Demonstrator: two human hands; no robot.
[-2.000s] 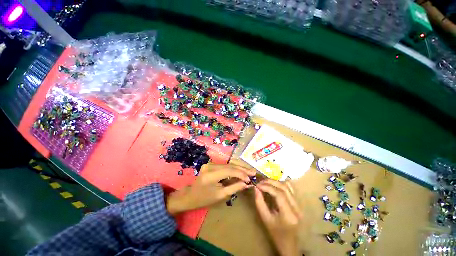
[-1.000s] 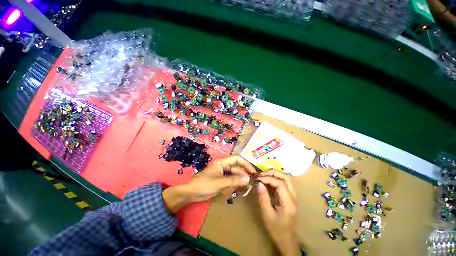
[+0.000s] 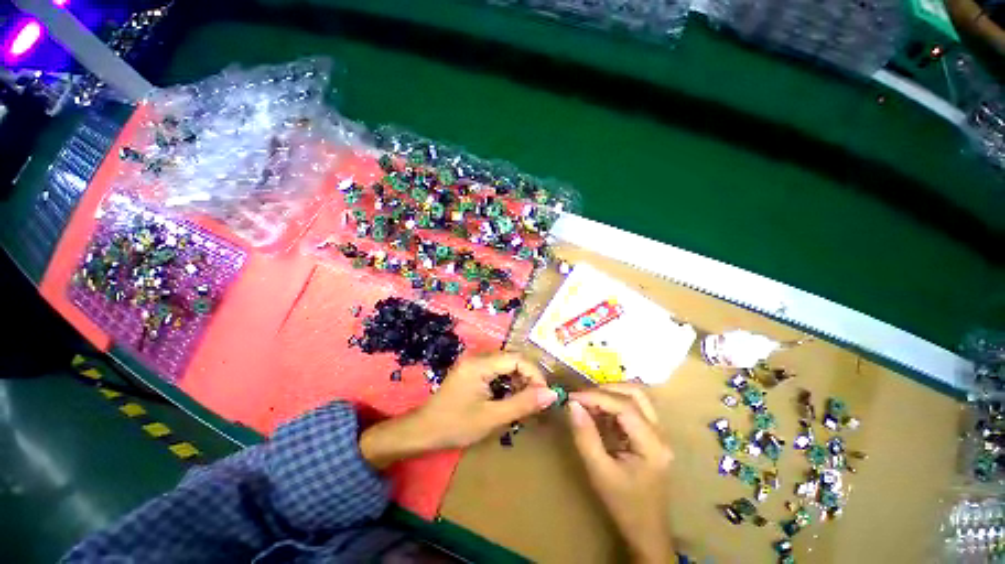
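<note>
My left hand [image 3: 468,405] and my right hand [image 3: 626,446] meet at the fingertips over the tan board [image 3: 496,496]. Between them is a tiny green board module [image 3: 559,394], pinched by both hands. A dark part [image 3: 503,386] shows within my left fingers. A small black part [image 3: 508,436] lies on the board just below my left hand. The heap of black plastic parts [image 3: 408,334] lies on the red mat [image 3: 270,380], up and left of my left hand. Fine detail of the held module is too small to tell.
Behind my hands lie a white card [image 3: 650,339] and a small white bottle [image 3: 736,349]. Joined units [image 3: 821,452] are scattered at right. More modules [image 3: 441,215] lie beyond the black heap. A pink-purple tray [image 3: 226,262] and clear blister trays [image 3: 237,143] are at left.
The green module now shows between my fingertips, where my fingers mostly hid the work one second ago. My right hand has moved slightly right; my left hand stays in nearly the same place.
</note>
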